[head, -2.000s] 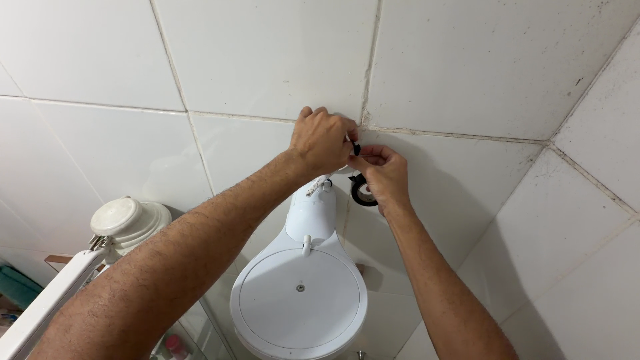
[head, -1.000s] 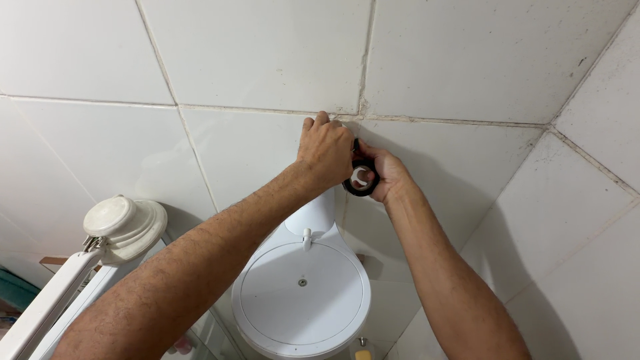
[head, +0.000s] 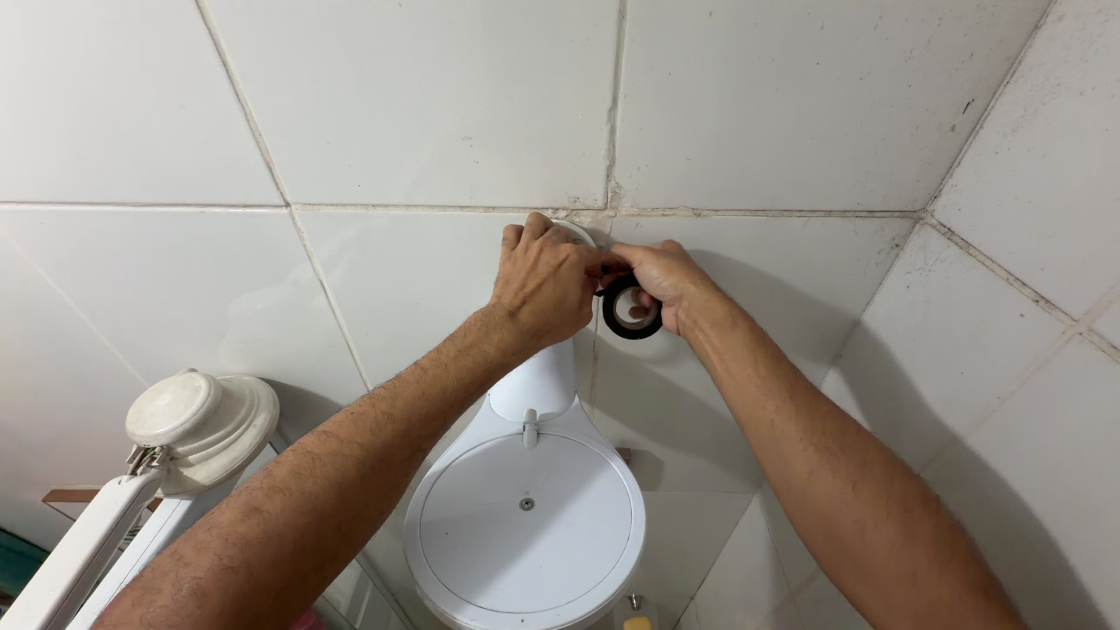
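Observation:
My right hand (head: 669, 284) holds a roll of black electrical tape (head: 632, 308) below its thumb, with fingertips showing through the roll's core. Close against it, my left hand (head: 544, 282) is bent over the white fixture on the wall, its fingertips meeting those of the right hand at a small dark piece. What the left fingers grip is mostly hidden. Beneath both hands, the white neck (head: 535, 381) of the wall-mounted fixture widens into a round white disc (head: 528, 529) with a small screw at its centre.
A white jointed arm with a round cap (head: 173, 408) stands at the lower left beside a glass panel. White wall tiles (head: 437, 105) with stained grout surround the fixture, and a wall corner lies to the right. Something yellow (head: 638, 623) shows at the bottom edge.
The tape roll hung lower from my right hand two seconds ago, then was held close against the left hand. Now the right hand's fingers reach to the left fingertips above the roll.

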